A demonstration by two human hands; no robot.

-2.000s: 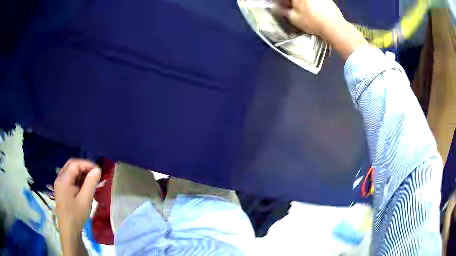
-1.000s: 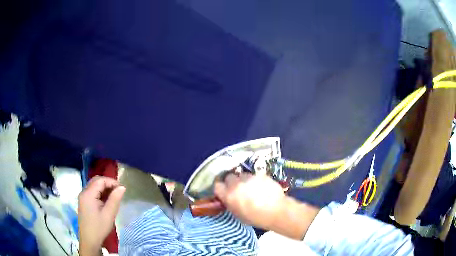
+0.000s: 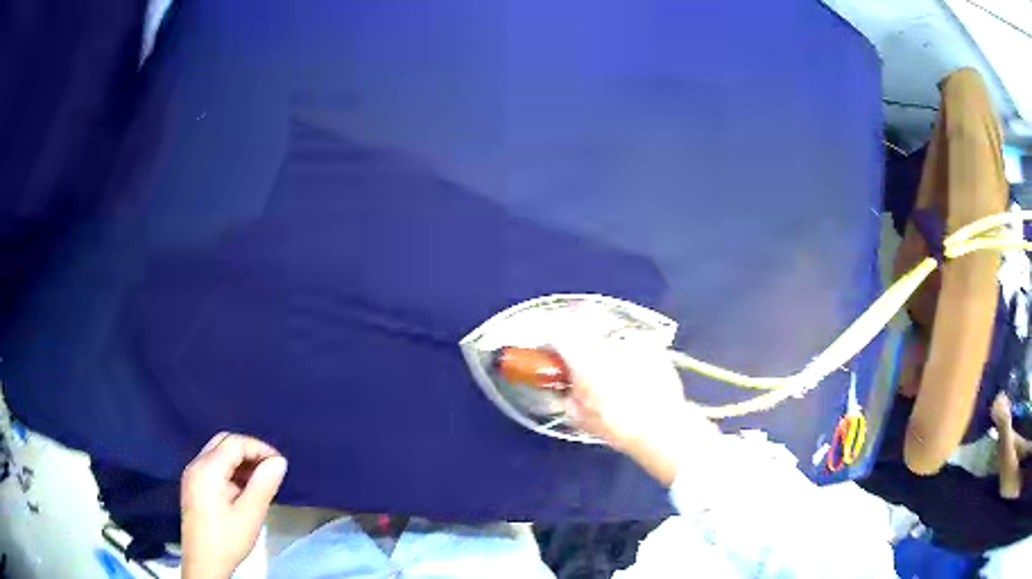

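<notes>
A dark navy garment panel (image 3: 373, 249) lies on the blue-covered table (image 3: 724, 147), with a faint dark seam line running towards the iron. My right hand (image 3: 617, 390) grips the orange-brown handle of the silver steam iron (image 3: 521, 398), which lies over the panel's right part with its tip pointing left. The iron's underside is hidden. My left hand (image 3: 232, 486) is at the table's front edge at lower left, fingers curled with a gap to the thumb, holding nothing visible.
Yellow-white steam hoses (image 3: 843, 345) run from the iron to the right, across the tan padded pressing arm (image 3: 962, 283). Small scissors (image 3: 846, 441) with red-orange and yellow loops lie at the table's right edge. Dark cloth (image 3: 57, 102) shows at upper left.
My right hand has moved the iron from the front edge up onto the panel. The view has shifted, showing more of the table. My left hand sits slightly lower in the picture, its pose similar.
</notes>
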